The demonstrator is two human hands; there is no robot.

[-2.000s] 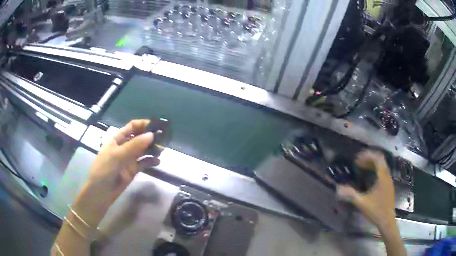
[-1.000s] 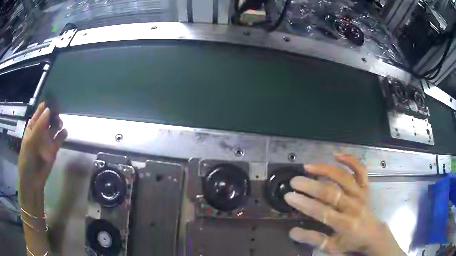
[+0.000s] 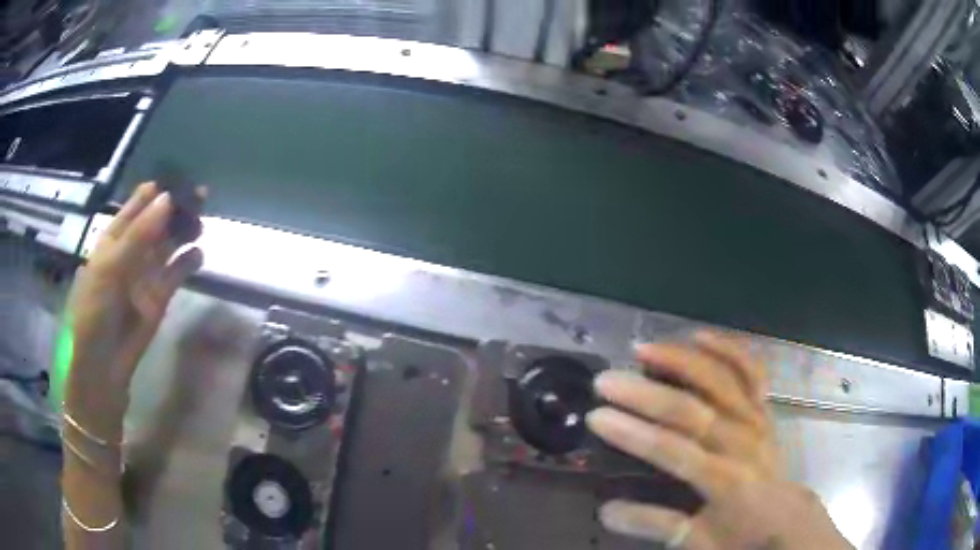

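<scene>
My left hand (image 3: 134, 263) is raised over the near belt rail and holds a small dark round part (image 3: 183, 210) at its fingertips. My right hand (image 3: 699, 440), with pale covers on some fingertips, is spread over the right side of the near fixture plate (image 3: 489, 500). Its fingers reach the edge of a black speaker driver (image 3: 557, 404) in that plate's left nest; what lies under the hand is hidden. Left of it, another fixture plate (image 3: 398, 451) holds a glossy ringed driver (image 3: 293, 384) and a flat black disc with pale centre (image 3: 269, 494).
The green conveyor belt (image 3: 516, 193) runs behind the ledge, with metal side rails (image 3: 430, 295). A fixture (image 3: 948, 306) rides it at the far right. A blue bin (image 3: 946, 483) stands at the right edge. Clear trays (image 3: 752, 75) and machine frames are behind the belt.
The right hand has come from the belt to the ledge, where the two-nest plate now lies. The left hand moved left, still with its part. The belt fixture moved right in view.
</scene>
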